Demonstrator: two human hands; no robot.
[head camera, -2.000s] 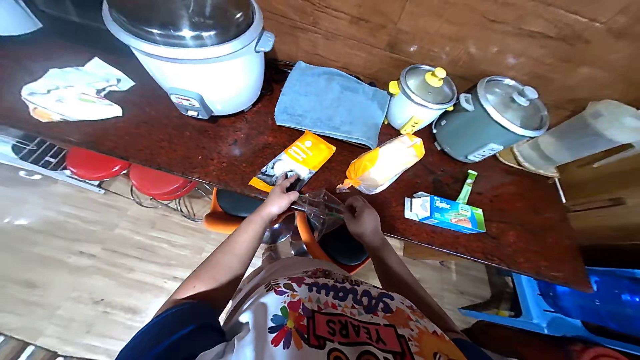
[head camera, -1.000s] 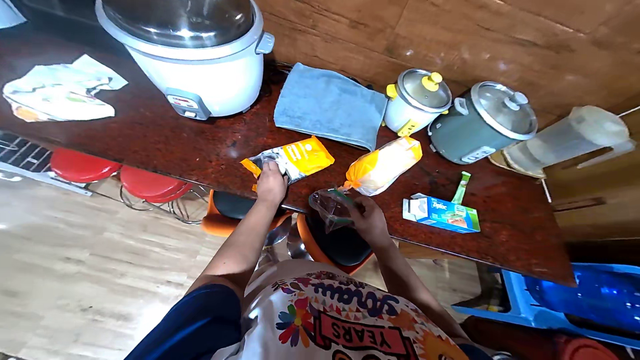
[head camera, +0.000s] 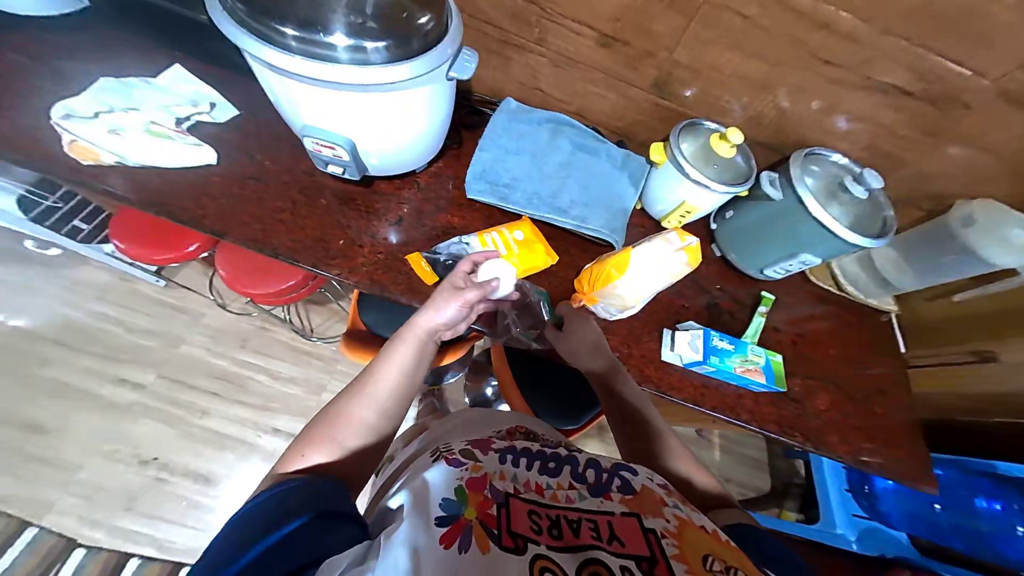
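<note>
My left hand (head camera: 462, 298) holds a round white item (head camera: 497, 278) between thumb and fingers, just in front of a yellow and black packet (head camera: 512, 246) lying on the dark red countertop (head camera: 352, 232). Gripped in my right hand (head camera: 578, 336) is a clear plastic zip bag (head camera: 522, 317), which hangs by the counter's edge, close to the white item. Whether the item touches the bag I cannot tell. An orange and white plastic-wrapped package (head camera: 636, 274) with a twisted end lies just beyond my right hand. Right of it is a blue and green box of bags (head camera: 724, 358) with an open flap.
Along the back stand a large white rice cooker (head camera: 360, 112), a folded blue towel (head camera: 556, 168), a small yellow-handled cooker (head camera: 698, 172), a grey-green cooker (head camera: 800, 216) and a plastic pitcher (head camera: 936, 248). A crumpled cloth (head camera: 140, 120) lies left. Red stools (head camera: 260, 274) and black-seated chairs (head camera: 552, 388) stand below the counter edge.
My left hand was at the yellow and black packet a second ago; now it holds the round white item nearer the bag. My right hand still holds the clear bag.
</note>
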